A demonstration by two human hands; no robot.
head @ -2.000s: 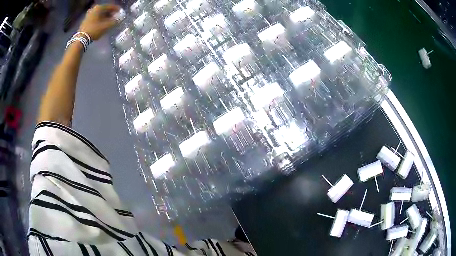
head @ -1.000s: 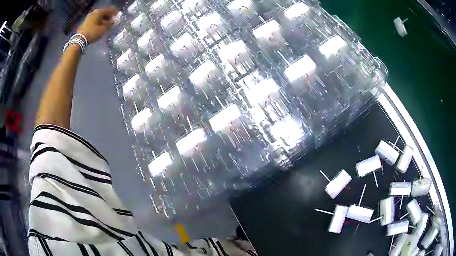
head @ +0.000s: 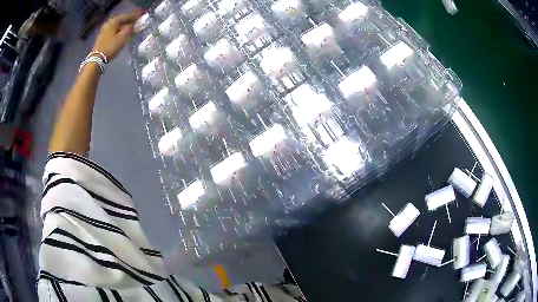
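Observation:
A large clear tray [head: 194,239], apparently stacked on others, holds rows of white units [head: 269,141] in its pockets. Thin pale stems and tiny red marks show on some units. Glare hides several pockets. My left hand [head: 121,30] is at the tray's far left corner, its fingertips at a white unit [head: 143,22]. The fingers are small and blurred, so whether they grip the unit or tray edge is unclear. My right hand is out of the picture.
Loose white units [head: 404,219] with stems lie on the black bench top [head: 330,253], crowded near the pale rail [head: 501,183]. Beyond is the green belt [head: 484,76] with one unit [head: 450,6] near the top edge. Grey floor [head: 112,118] has a yellow mark [head: 222,276].
The loose unit on the green belt has moved up towards the top edge of the picture. My left hand has shifted only slightly and stays at the tray's corner.

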